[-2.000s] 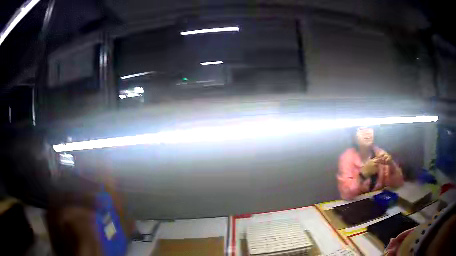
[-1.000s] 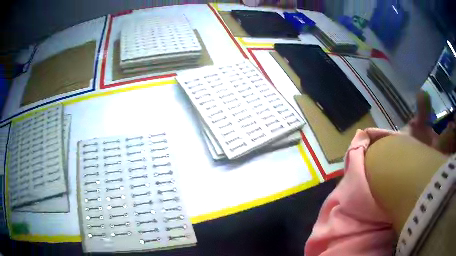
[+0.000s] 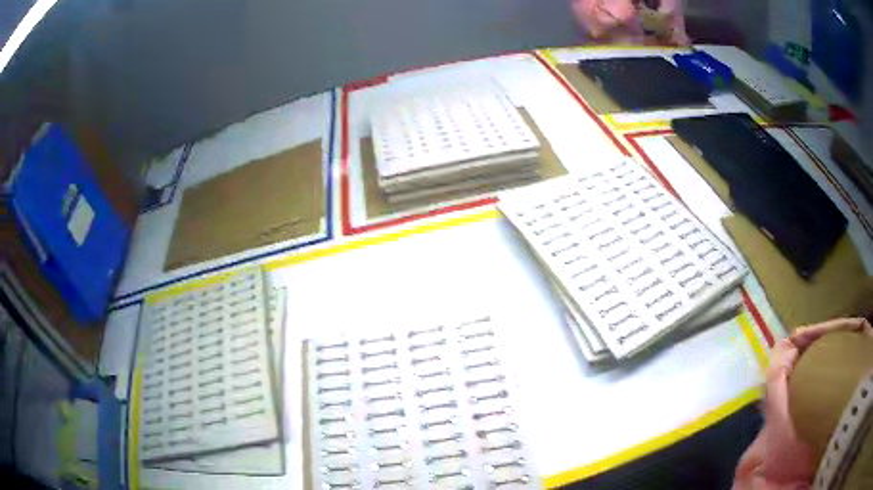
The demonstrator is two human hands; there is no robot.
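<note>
An off-white foam board lies flat nearest me, cut off by the bottom edge. It carries rows of small dumbbell-shaped wired parts in about four columns. Some round ends look bright white. Neither hand is in view. Only my right forearm, with a pink sleeve and a pale watch band with holes, shows at the lower right edge, away from the board. My left arm does not show.
Foam boards are stacked at left, far centre and right. Black trays lie at far right. Bare cardboard and an upright blue folder are at left. Another person in pink is across the table.
The view first dropped from the partition to the table, then swung left, bringing the blue folder back in. A blurred hand at the right edge has left the picture. The boards look unmoved.
</note>
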